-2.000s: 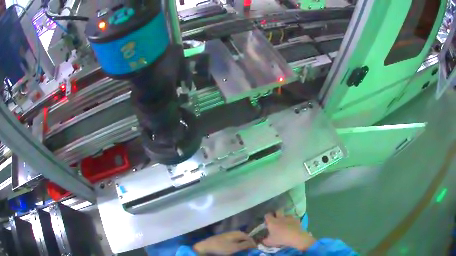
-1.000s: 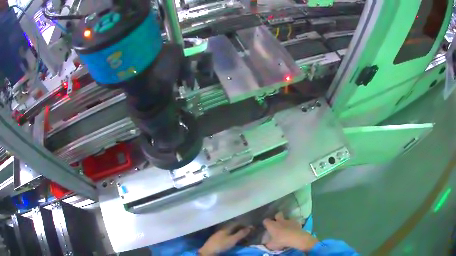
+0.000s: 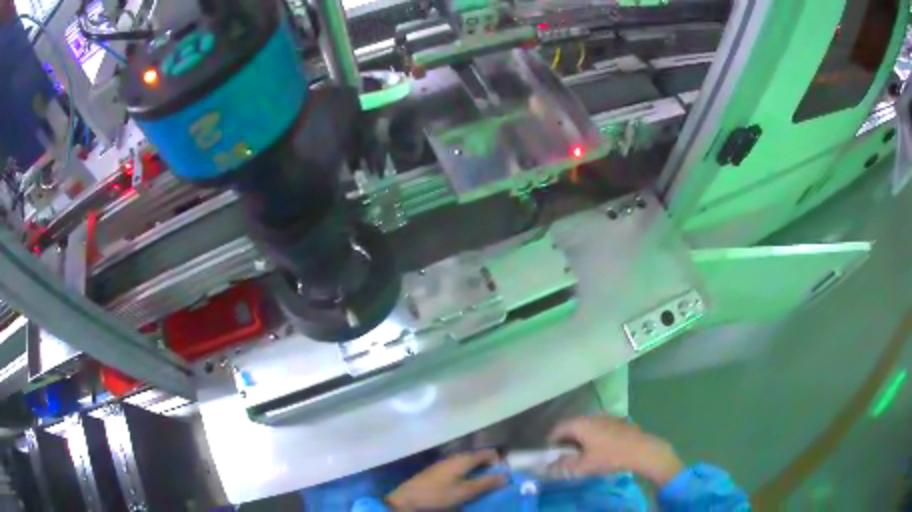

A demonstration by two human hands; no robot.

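My left hand (image 3: 450,482) is at the bottom edge, below the silver table (image 3: 420,425), with its fingertips near a small pale, shiny thing (image 3: 535,459). My right hand (image 3: 615,448) is to the right, with its fingers closed on the right end of this thing. The thing is blurred and partly hidden by the fingers; I cannot tell what it is. Whether my left hand grips its other end is not clear. Both hands are in front of the blue smock.
A black camera cylinder with a blue band (image 3: 225,110) hangs over the silver fixture (image 3: 380,350) on the slide rail (image 3: 500,335). A button box (image 3: 665,320) is at the table's right corner. Red bins (image 3: 215,322) and dark magazines (image 3: 160,455) are at left. A machine door (image 3: 800,150) is at right.
The pale thing now shows between my hands. My right hand has moved right and turned. Behind the table, a mechanism with green light has come in above the metal plates. The view has shifted slightly.
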